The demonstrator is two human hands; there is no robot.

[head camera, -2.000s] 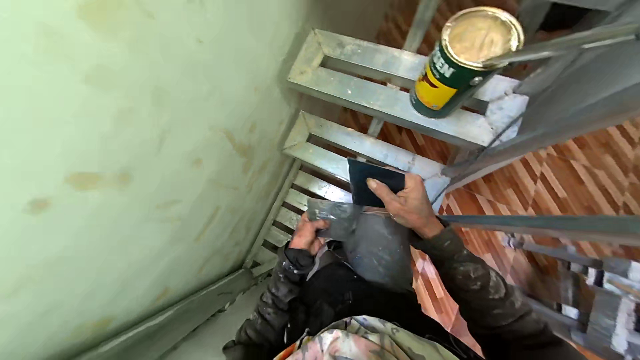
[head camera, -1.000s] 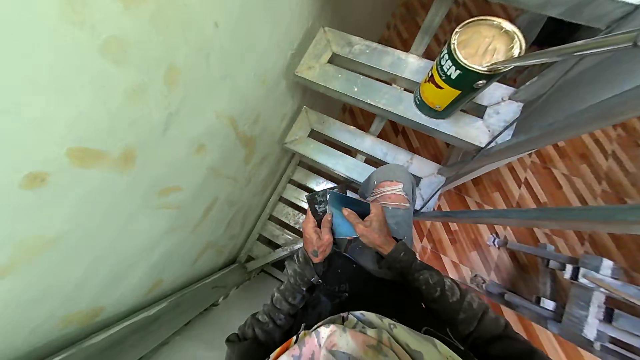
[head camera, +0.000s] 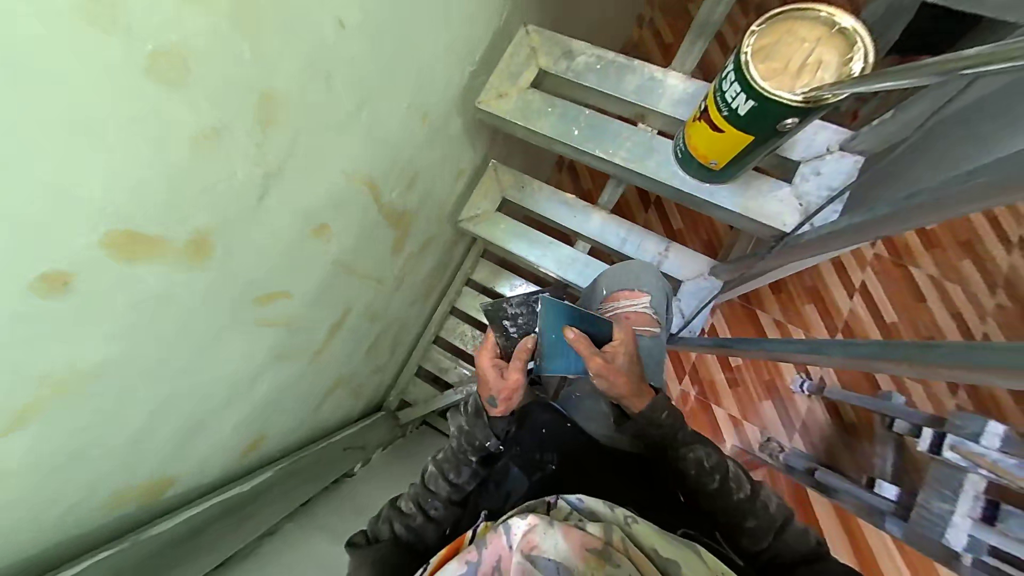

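My left hand (head camera: 502, 372) grips a dark flat spreader plate (head camera: 514, 320) smeared with pale filler. In my right hand (head camera: 614, 364) is a bluish flat spreader plate (head camera: 566, 338), pinched between thumb and fingers. The two plates meet or overlap at their edges above my lap, beside my knee in torn grey trousers. An open green metal can (head camera: 726, 120) with a yellow label, filled with beige paste, stands on a metal stair tread (head camera: 624, 152) at the upper right. Beige patches mark the pale green wall (head camera: 264, 200) on the left.
Slatted metal stair treads (head camera: 584, 224) descend between the wall and a grey metal stringer. A metal rail (head camera: 848, 352) crosses on the right, and a bar passes in front of the can's rim. Below is a wood-patterned floor (head camera: 944, 272) with metal framework (head camera: 928, 472) at lower right.
Two seconds ago the plates were differently angled, the right one showing a dark face. My hands have since come closer together, and the right plate now shows a bluish face.
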